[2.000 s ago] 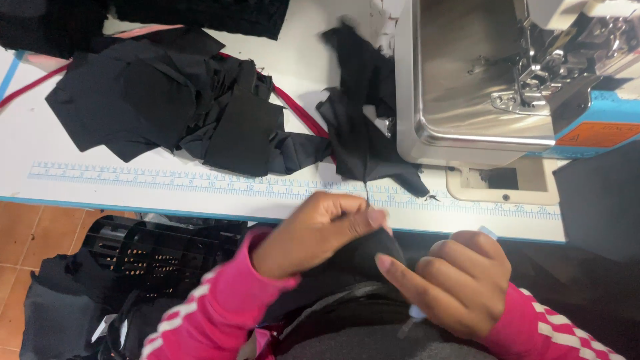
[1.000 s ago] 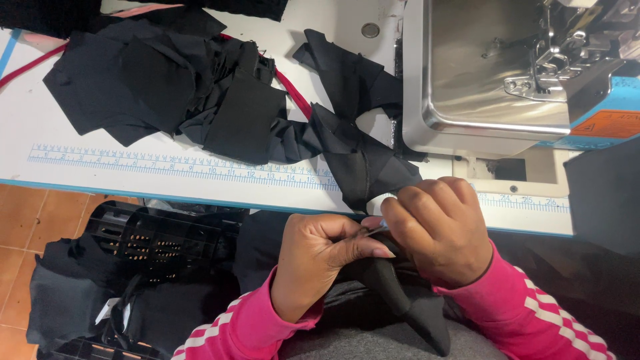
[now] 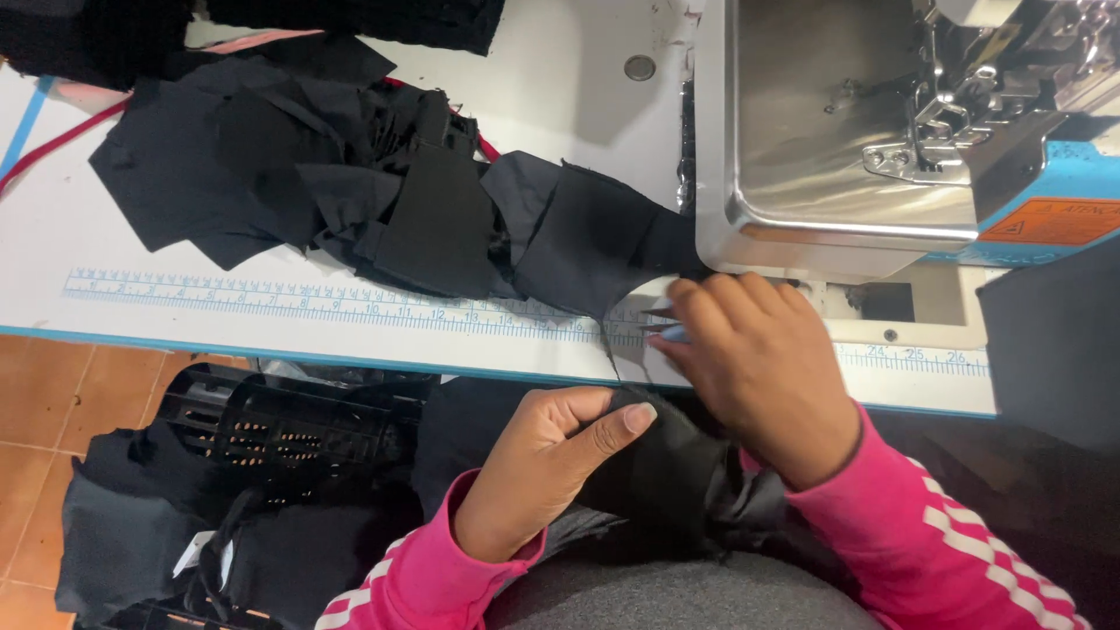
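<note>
My left hand point(image 3: 560, 459) pinches the edge of a black fabric piece point(image 3: 661, 472) over my lap, just off the table's front edge. A thin dark thread runs from that edge up to a chain of black fabric pieces point(image 3: 582, 236) on the table. To the right, my right hand point(image 3: 757, 363) is closed around a small pair of snips point(image 3: 661, 322), whose dark tips point left near the thread. Most of the snips is hidden in my fingers.
A sewing machine point(image 3: 840, 219) stands at the right. Black fabric pieces point(image 3: 219, 166) and a red strip point(image 3: 66, 144) lie at the left on the white table with a printed ruler point(image 3: 350, 311). Below, a black plastic basket point(image 3: 289, 411) holds more dark cloth. A coin-like disc point(image 3: 640, 67) lies behind.
My hands, close together one second ago, are now apart, with my right hand farther up and right over the table edge. The dark pieces beside the machine have shifted, and the snips' tips show.
</note>
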